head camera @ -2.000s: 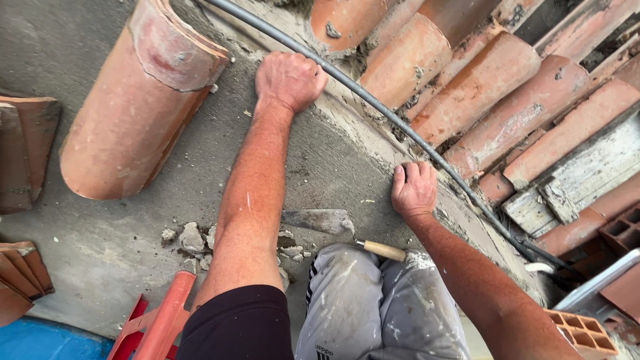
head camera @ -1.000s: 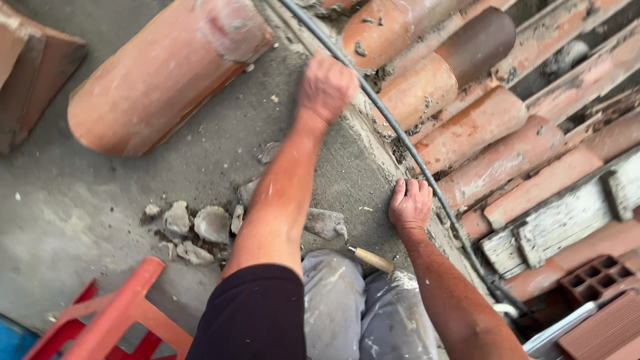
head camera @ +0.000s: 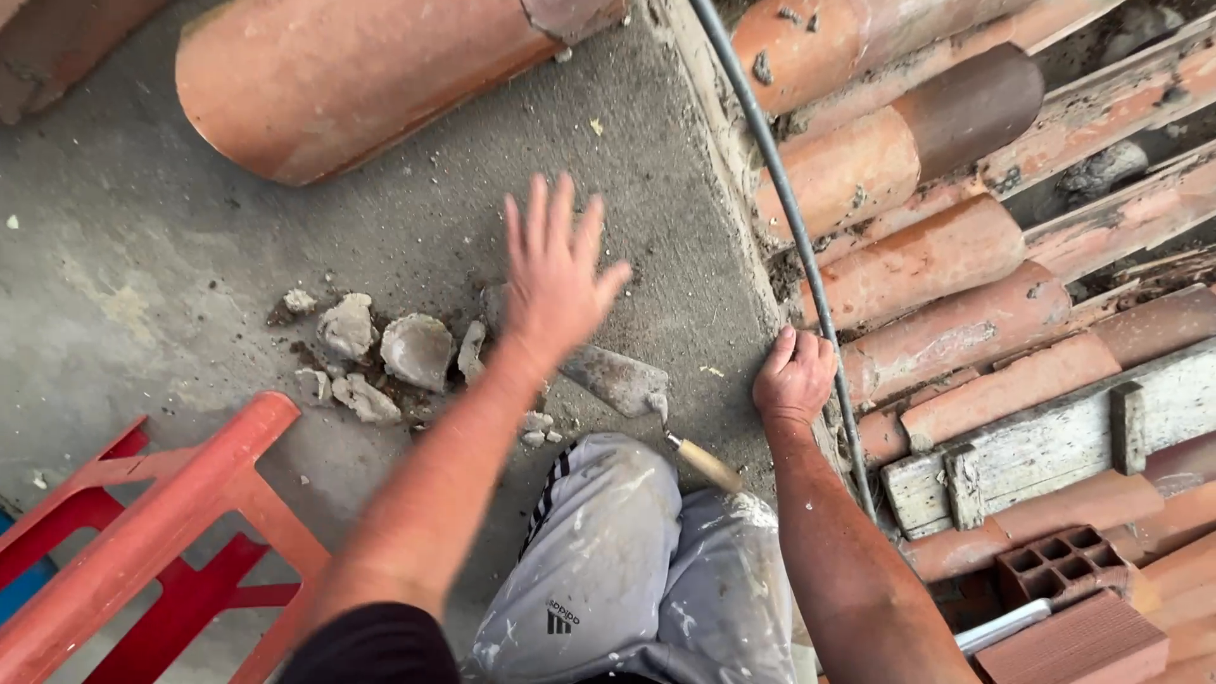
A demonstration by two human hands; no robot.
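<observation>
My left hand (head camera: 559, 275) is spread with fingers apart above the grey concrete surface (head camera: 655, 190), palm down and holding nothing. Whether it touches the surface I cannot tell. My right hand (head camera: 796, 375) rests with curled fingers on the slab's edge, beside a grey cable (head camera: 793, 209). A pointing trowel lies between the arms in front of my knees, its mortar-coated blade (head camera: 617, 380) pointing left and its wooden handle (head camera: 708, 463) near my right knee. Broken mortar lumps (head camera: 418, 351) lie left of my left forearm.
A large curved clay tile (head camera: 351, 76) lies at upper left. Rows of clay roof tiles (head camera: 921, 256) run down the right, with a weathered wooden board (head camera: 1045, 446) and hollow bricks (head camera: 1064, 565) on them. A red plastic stool or chair (head camera: 199, 513) is at lower left.
My left hand has gone from closed near the cable to spread open, back toward my knees. My right hand stays at the slab's edge. The view has shifted.
</observation>
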